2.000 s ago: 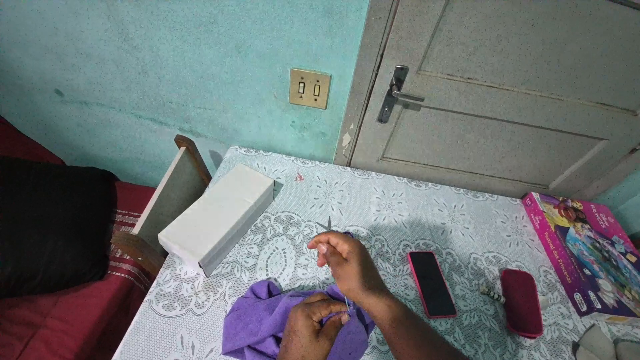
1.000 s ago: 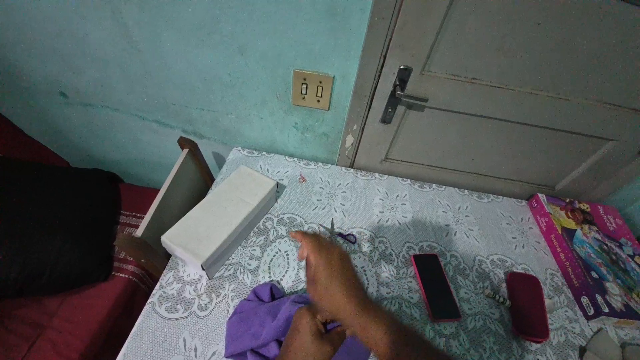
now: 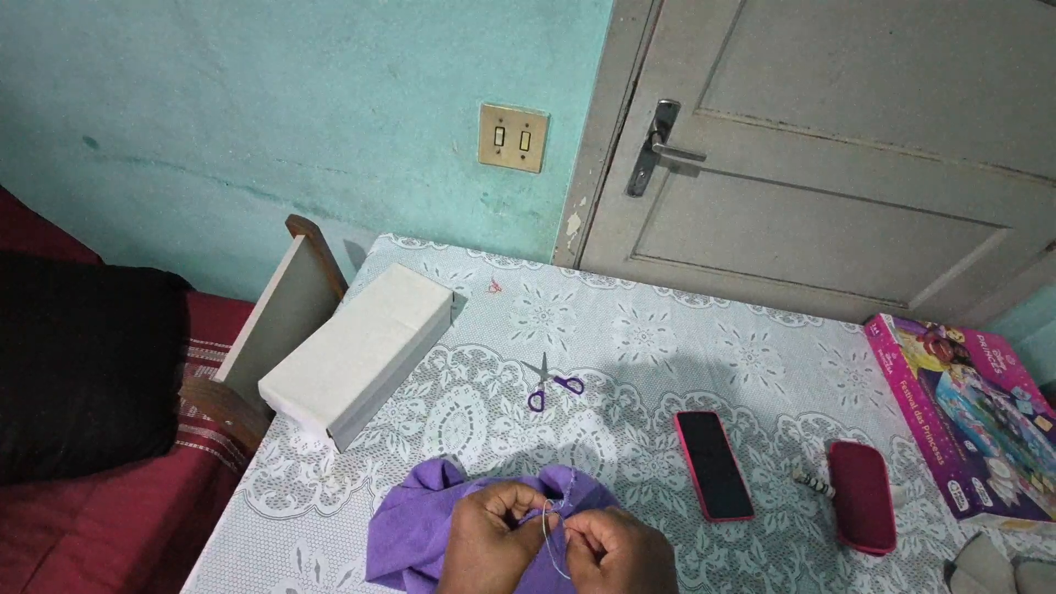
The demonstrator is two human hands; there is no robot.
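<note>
Purple fabric [image 3: 417, 516] lies bunched at the table's near edge. My left hand [image 3: 495, 536] pinches its edge, where pale stitching shows. Close beside it on the right, my right hand [image 3: 615, 549] has its thumb and forefinger together at the fabric and a light thread [image 3: 548, 536]; whether it holds a needle cannot be seen. The thread loops down between both hands. Small scissors [image 3: 542, 384] with purple handles lie spread on the lace tablecloth [image 3: 643, 330], beyond the hands.
A long white box [image 3: 359, 346] lies at the left, near a chair [image 3: 276, 305]. A red scrap of thread [image 3: 493, 285] is near the wall. To the right are a phone with a pink case [image 3: 714, 466], a dark red case [image 3: 861, 497] and a pink game box [image 3: 961, 421].
My right hand has come down from above the fabric to beside my left hand. The scissors, partly hidden behind it earlier, now show fully.
</note>
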